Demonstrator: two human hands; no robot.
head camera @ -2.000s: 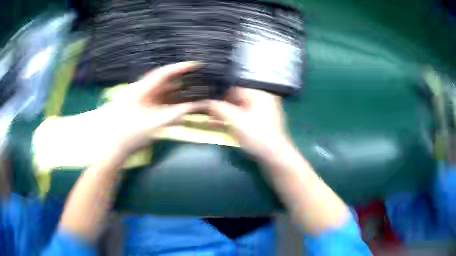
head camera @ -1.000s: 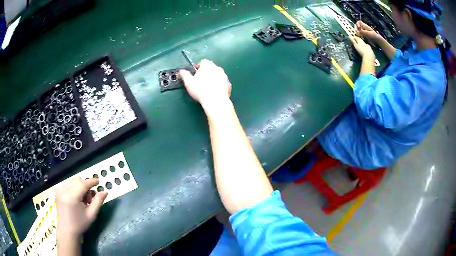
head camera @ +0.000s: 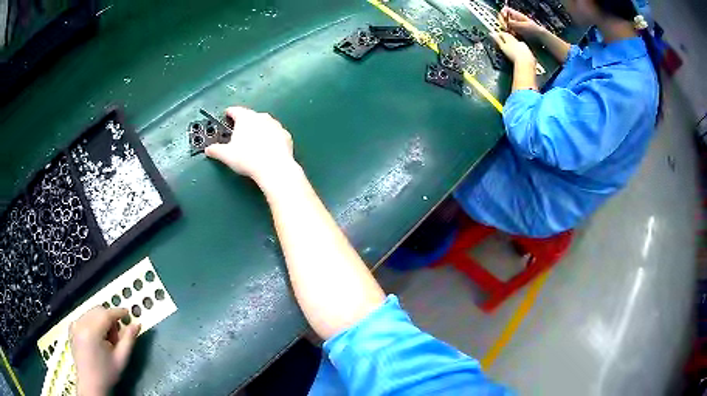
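Observation:
A black camera plate (head camera: pixel 203 134) with round lens openings lies flat on the green mat (head camera: pixel 341 116). My right hand (head camera: pixel 256 145) has its fingers around the plate's right end. A thin tool (head camera: pixel 212 118), perhaps tweezers, sticks out from under these fingers across the plate; its rest is hidden. My left hand (head camera: pixel 99 346), partly cut off by the bottom edge, rests on a cream adhesive ring sheet (head camera: pixel 161 306) with two rows of holes. Its thumb and finger are a little apart, with nothing visible between them. More cream sheets (head camera: pixel 57 379) lie partly under it.
A black parts tray (head camera: pixel 170 207) at the left holds dark rings and glittering white parts. Black plates (head camera: pixel 358 43), loose rings and a yellow tape line (head camera: pixel 482 91) lie at the upper right. A person in blue (head camera: pixel 574 147) works there on a red stool (head camera: pixel 484 267).
The view has shifted, so the bench things appear further left. My right hand's fingers have closed around the plate's end. My left hand stays at the cream sheet.

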